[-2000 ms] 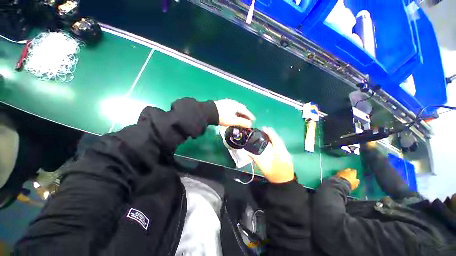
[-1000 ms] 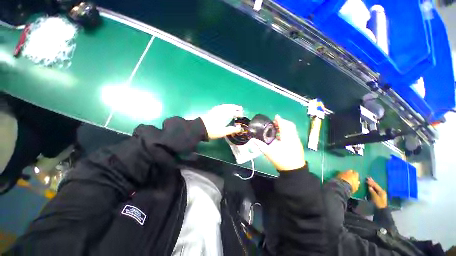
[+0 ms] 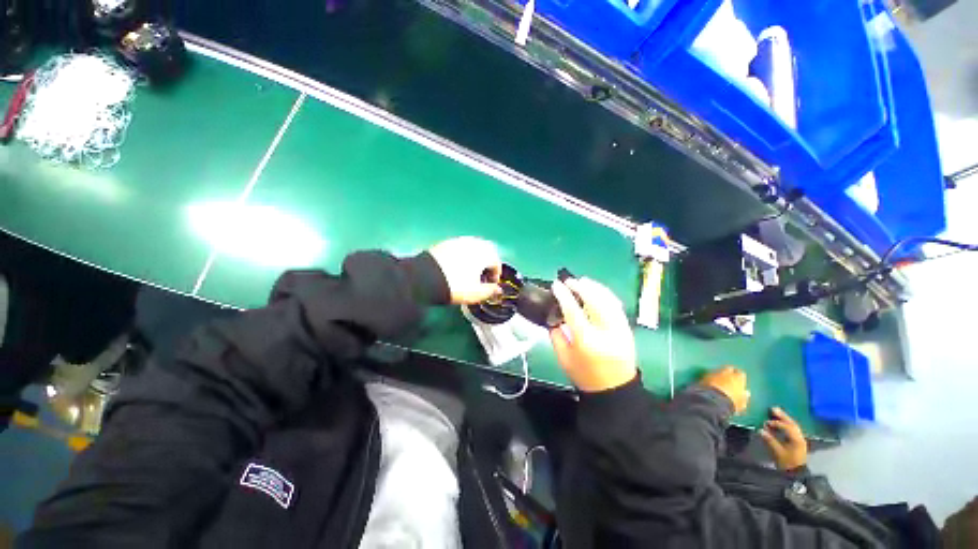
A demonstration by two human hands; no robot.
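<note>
My left hand point(image 3: 469, 269) holds the black housing cup point(image 3: 493, 305) at its rim, near the bench's front edge. My right hand point(image 3: 596, 335) holds the black camera head point(image 3: 536, 303) close beside the cup. Thin yellow and dark wires point(image 3: 516, 287) run between the two parts. The white mounting bracket point(image 3: 502, 339) hangs below the cup, and its white pigtail cable point(image 3: 524, 377) curls at the bench edge. The inside of the cup is partly hidden by my fingers.
A yellow item point(image 3: 650, 292) lies below a blue-white block point(image 3: 651, 240). A black fixture point(image 3: 713, 276) stands to the right. A neighbour's hands point(image 3: 727, 387) rest near a blue bin point(image 3: 840, 377). Blue bins point(image 3: 826, 139) hang above. White leads point(image 3: 75, 110) lie heaped far left.
The head has turned away from the cup, so its lens face no longer shows, and wires now show between them. My fingers have shifted on both parts. The neighbour's far hand has moved down to the bench.
</note>
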